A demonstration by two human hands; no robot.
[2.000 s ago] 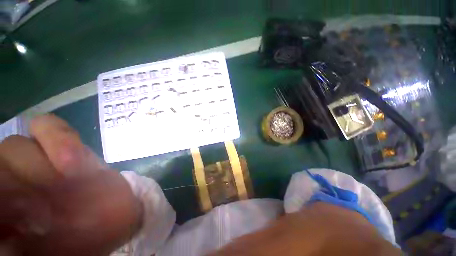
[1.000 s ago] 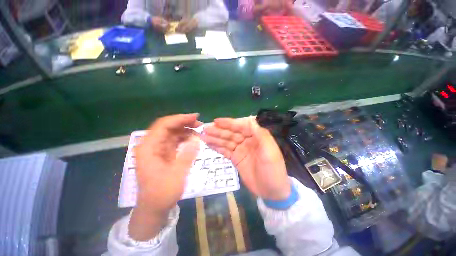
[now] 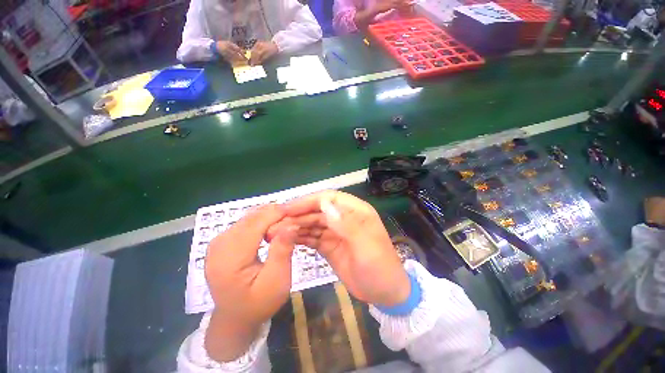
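Note:
My left hand (image 3: 249,268) and my right hand (image 3: 359,251) are bare and raised over the white blister tray (image 3: 195,280). Their fingertips meet, with the fingers curled. Whether anything is held between them is hidden. The right wrist wears a blue band (image 3: 405,293). The tray shows rows of small pockets left of and between the hands; its middle is covered. The brown work pad (image 3: 328,336) with two cream tape strips lies below the hands at the bottom edge, with no hand on it.
Stacked white trays (image 3: 58,313) stand at left. Right of my hand are a black stand (image 3: 397,173), a small square dish (image 3: 472,245) and clear trays of parts (image 3: 576,211). Small assemblies lie on the green conveyor (image 3: 277,149). Across it are a blue bin (image 3: 177,84), a red tray (image 3: 426,47) and a person.
My hands rose from the bottom corners to above the tray, then closed together from slightly apart. A small white thing at the left fingertips no longer shows. The view tilted up.

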